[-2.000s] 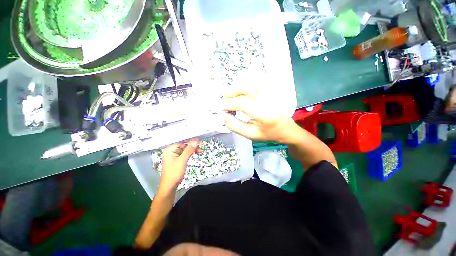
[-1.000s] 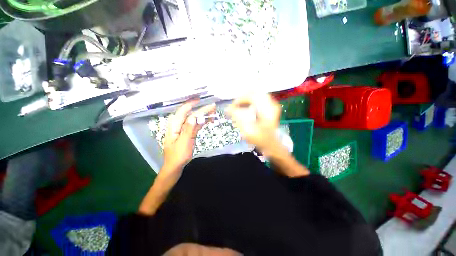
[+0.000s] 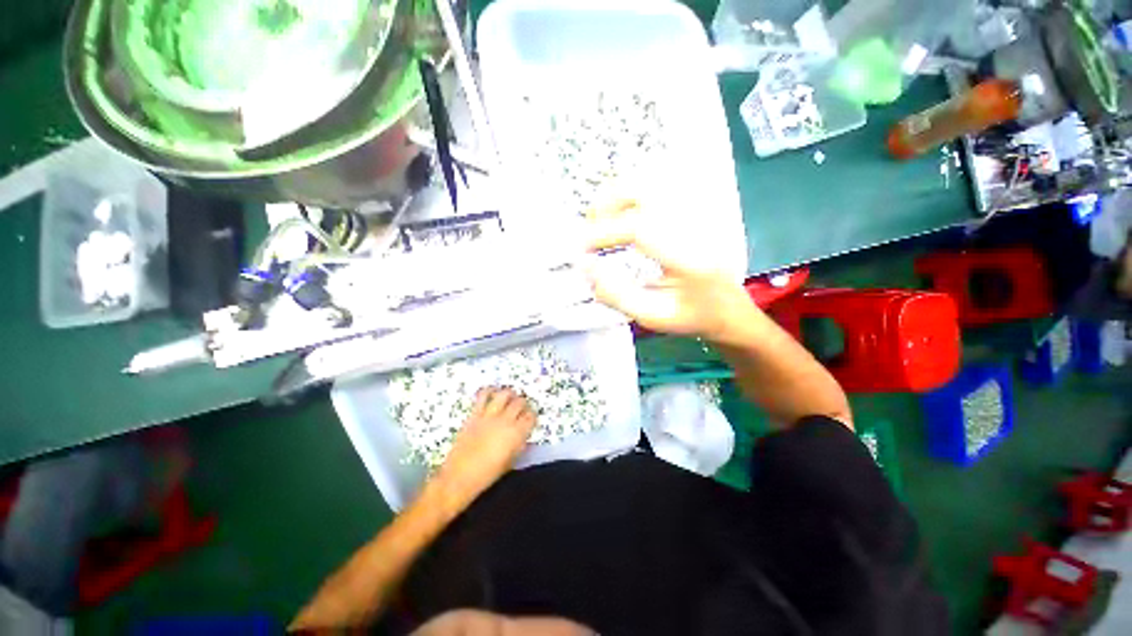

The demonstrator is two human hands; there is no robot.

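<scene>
The translucent lap tub (image 3: 375,437), full of small white-and-green parts (image 3: 565,391), lies below the bench edge. My left hand (image 3: 497,422) is in this tub with its fingertips down among the parts; whether it pinches one is hidden. My right hand (image 3: 658,286) is at the right end of the bright silver fixture (image 3: 435,304), beside the bench tub's near edge. Its fingers are bent and partly washed out by glare, so I cannot tell if it holds a part. The larger whitish bench tub (image 3: 732,186) holds scattered small parts.
A bowl feeder (image 3: 286,168) with green lining is upper left. A clear box (image 3: 149,267) holds white pieces at left. An orange bottle (image 3: 953,118) lies at upper right. Red stools (image 3: 912,338), blue bins (image 3: 968,416) and a crumpled plastic bag (image 3: 689,429) are below the bench.
A second ago both hands were together over the lap tub. Now my right hand is up at the fixture's end and my left fingers are down in the parts. The view has shifted too.
</scene>
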